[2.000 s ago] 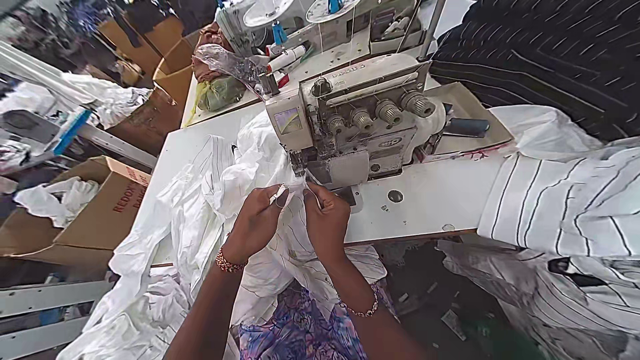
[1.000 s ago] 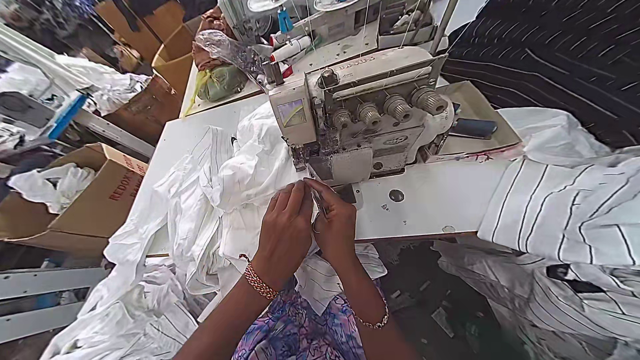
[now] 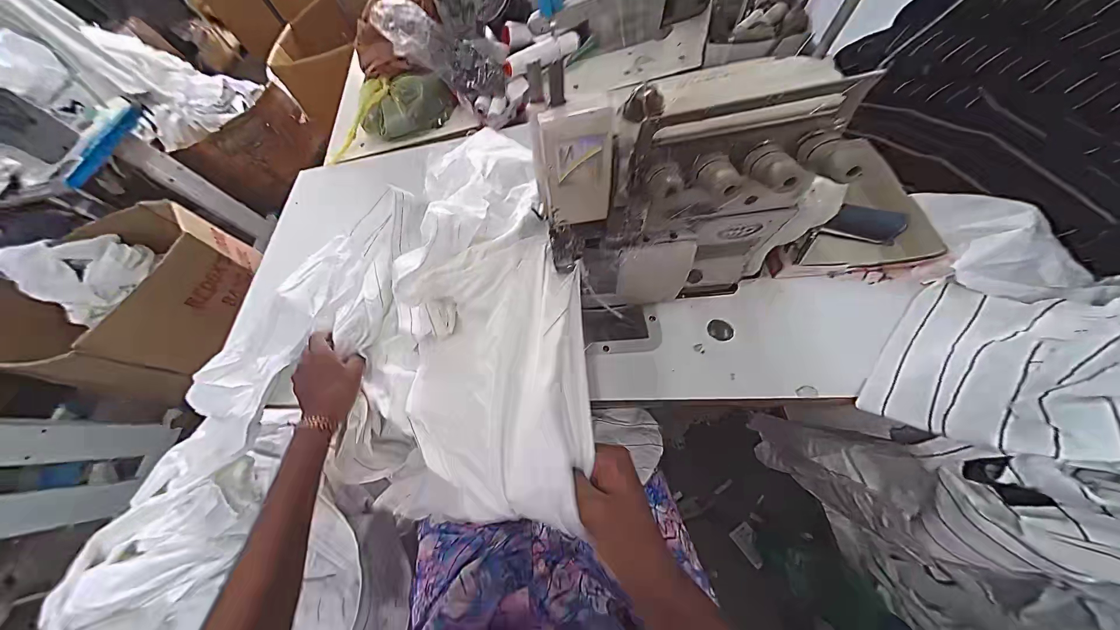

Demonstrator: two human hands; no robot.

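Observation:
White striped fabric [image 3: 499, 367] lies over the left part of the sewing table [image 3: 744, 359] and hangs down past its front edge. My left hand [image 3: 328, 381] grips a bunched fold of it near the table's front left. With my right hand [image 3: 612, 494] I hold the fabric's right edge, below the front edge of the table. That edge runs up, pulled fairly straight, to the needle area of an overlock sewing machine [image 3: 700, 175]. Whether the cloth is under the presser foot is not clear.
A cardboard box [image 3: 149, 306] with white cloth stands at left. Striped white fabric [image 3: 989, 376] lies over the table's right end, beside dark striped cloth [image 3: 989, 122]. Thread spools [image 3: 542, 52] and a green bundle [image 3: 407, 107] sit behind the machine. Cloth is heaped at lower left.
Both hands were close together at the needle area. My left hand has moved left onto the bunched cloth, my right hand down toward my lap, and the fabric is now spread between them.

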